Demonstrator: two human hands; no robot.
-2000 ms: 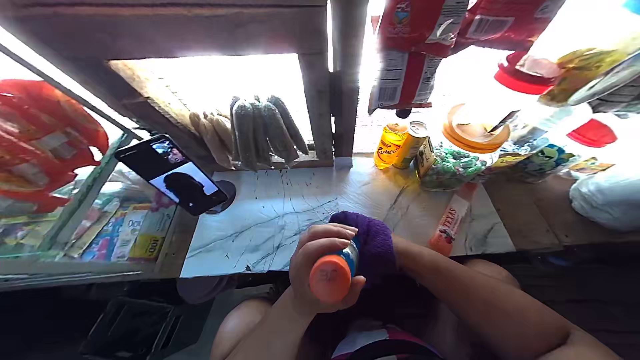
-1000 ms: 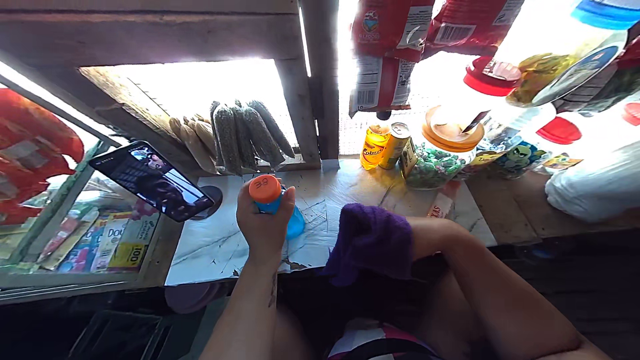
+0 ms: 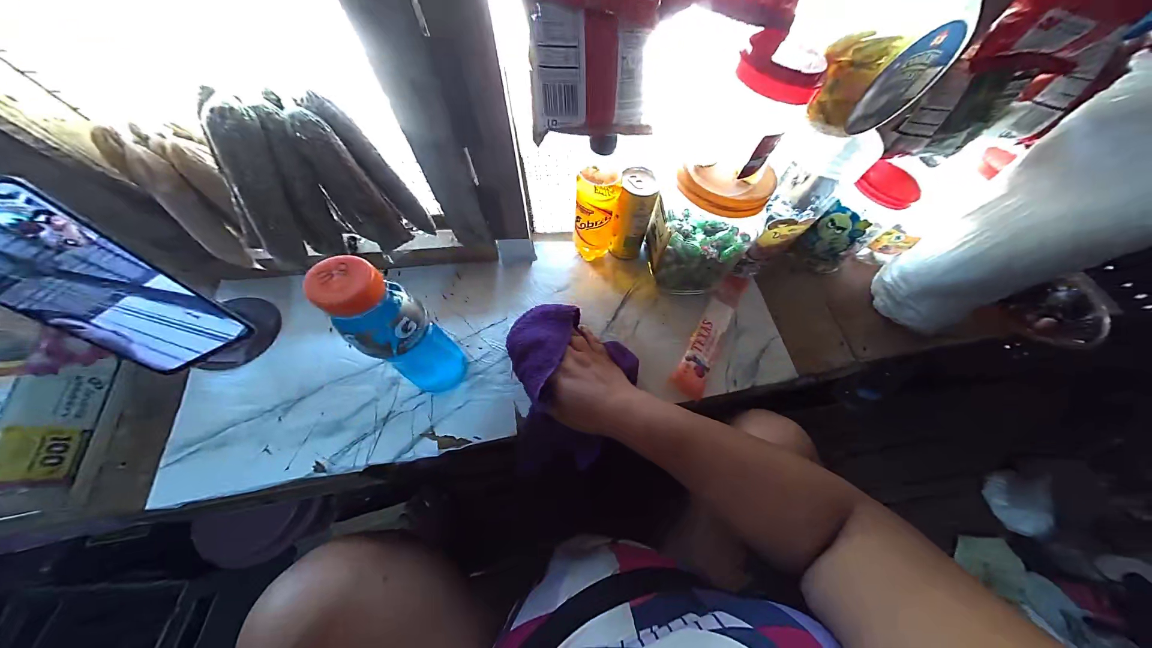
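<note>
My right hand (image 3: 589, 382) holds a purple cloth (image 3: 543, 346) against the marble-patterned counter (image 3: 360, 423), and part of the cloth hangs over the front edge. My left hand is out of view. To the left of the cloth, a Gatorade bottle (image 3: 387, 324) of blue drink with an orange cap stands on the counter, untouched. Right of my hand lies an orange-red packet (image 3: 706, 346) with writing on it.
A phone (image 3: 117, 279) on a round stand is at the left. Filled plastic bags (image 3: 306, 171) hang at the window. Behind stand a yellow Cobra bottle (image 3: 596, 213), a can (image 3: 634, 211) and a jar of green-wrapped candies (image 3: 706, 238). A white plastic bag (image 3: 1017, 198) is at the right.
The Gatorade bottle, in my left hand in both earlier frames, now stands released on the counter. My left hand has left the view. My right hand and the cloth have come down onto the counter.
</note>
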